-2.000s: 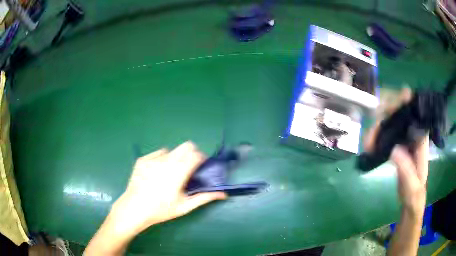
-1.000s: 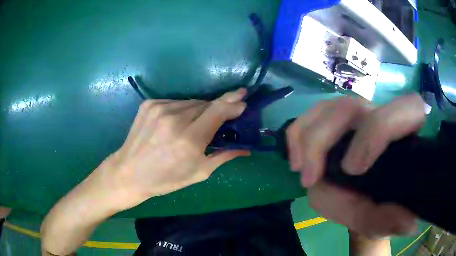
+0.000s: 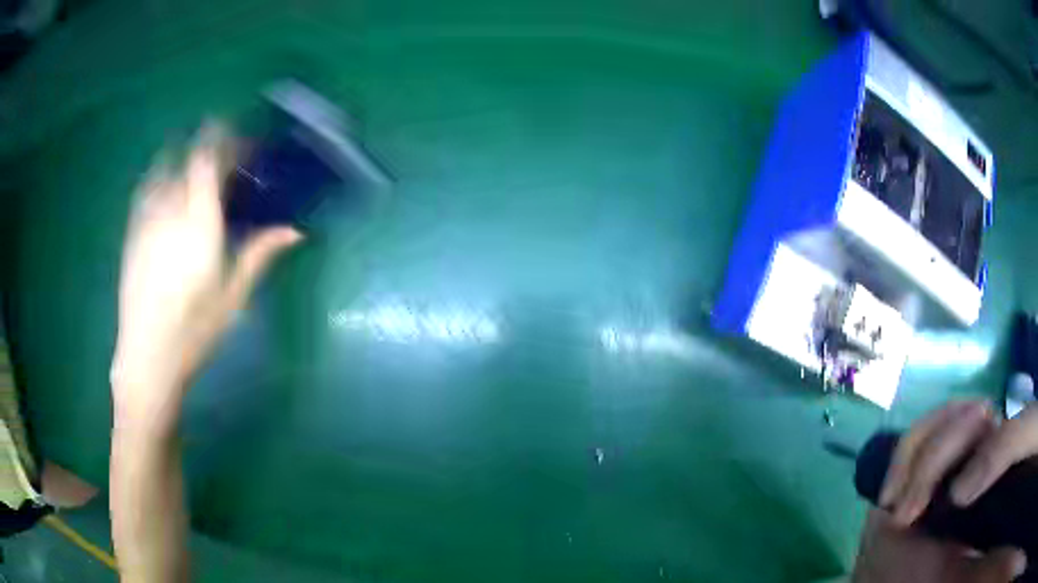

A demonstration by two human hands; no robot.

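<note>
A dark navy workpiece [image 3: 282, 180] with a pale edge is at the upper left, blurred. My left hand [image 3: 188, 251] is at its left side, thumb and fingers against it; the blur hides how firmly it is held. My right hand [image 3: 950, 478] is at the lower right, partly cut off by the frame edge, wrapped around a black electric screwdriver [image 3: 874, 465]. The screwdriver's tip points left, in front of the screw feeder [image 3: 785, 171], and does not touch it.
The blue-and-white feeder stands right of centre on the glossy green table [image 3: 512, 262]. Tiny specks lie on the table near its front. Dark parts lie at the upper right [image 3: 876, 29] and right edge. A yellow sack [image 3: 14, 444] is at the left edge.
My left hand has moved up and left, away from the screwdriver, with a dark part at its fingers. My right hand and the screwdriver have moved to the lower right. The view has shifted.
</note>
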